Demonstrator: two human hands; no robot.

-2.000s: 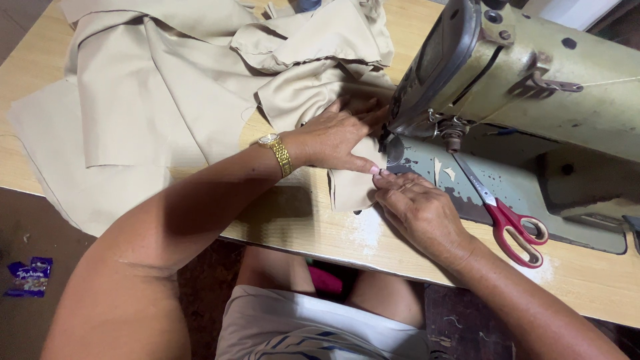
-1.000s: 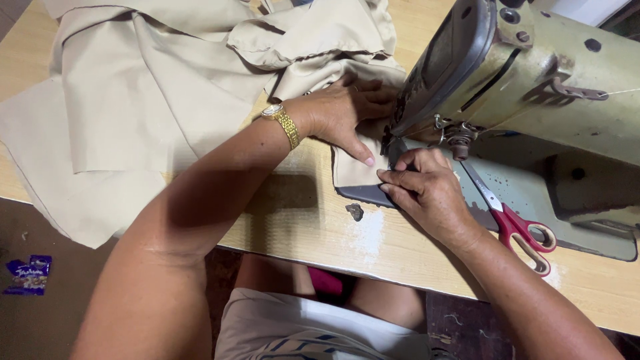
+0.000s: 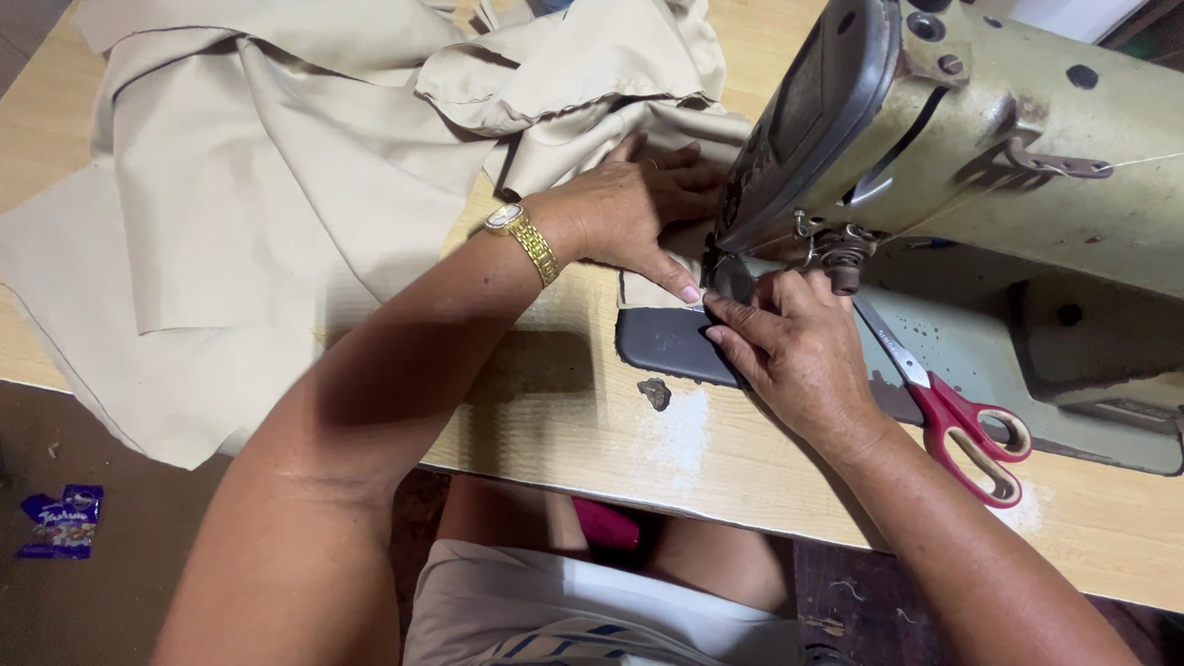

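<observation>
Beige fabric (image 3: 268, 176) lies in loose folds over the left of the table and runs to the head of a green sewing machine (image 3: 980, 139). My left hand (image 3: 647, 208), a gold watch at its wrist, rests spread on the fabric beside the needle area, pressing it down. Close by, my right hand (image 3: 791, 338) has its thumb and index fingertip at the fabric's near edge, by the presser foot; whether they pinch it I cannot tell. The needle itself is hidden behind the machine head and fingers.
Scissors with red handles (image 3: 971, 439) lie partly on the machine bed, right of my right hand. A small dark scrap (image 3: 655, 394) sits on the wooden table (image 3: 555, 444) near its front edge. A purple wrapper (image 3: 65, 523) is on the floor at left.
The fabric at the machine has moved away from me, and more of the dark bed plate shows than two seconds ago. The dark scrap on the table has come into sight.
</observation>
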